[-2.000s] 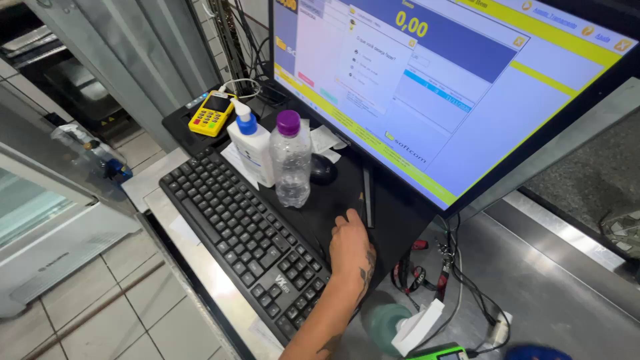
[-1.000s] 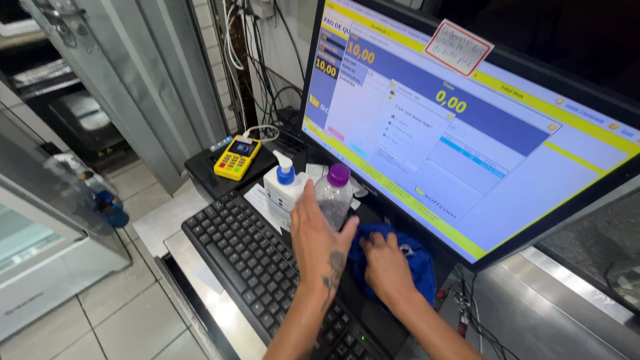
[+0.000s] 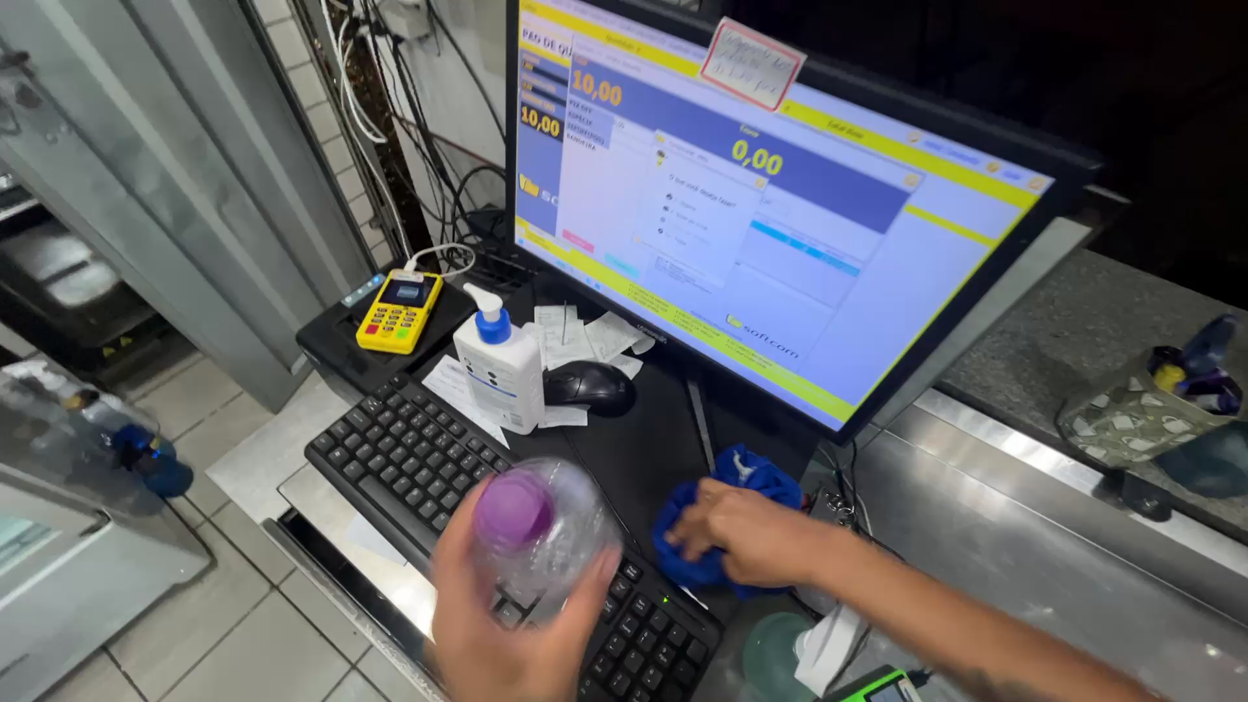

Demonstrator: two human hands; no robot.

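My left hand (image 3: 526, 624) grips a clear plastic bottle (image 3: 565, 531) with a purple cap, held above the black keyboard (image 3: 419, 458). To the right, my right hand (image 3: 736, 531) is on a bunched blue cloth (image 3: 756, 473) beside the monitor's base; its fingertips press into the fabric, and whether they pinch it is not clear. A white pump bottle (image 3: 502, 375) with a blue collar stands behind the keyboard, next to a black computer mouse (image 3: 590, 387).
The monitor (image 3: 741, 214) rises behind the desk. A yellow card terminal (image 3: 398, 312) lies on a black box at the left. Paper slips (image 3: 570, 336) lie near the mouse. A green-edged device (image 3: 882, 687), a metal counter (image 3: 985, 556) and a patterned pot (image 3: 1121, 419) are at the right.
The purple-capped bottle, standing beside the pump bottle before, has been picked up and brought toward me by my left hand. The blue cloth appears by the monitor one second ago, under my right hand.
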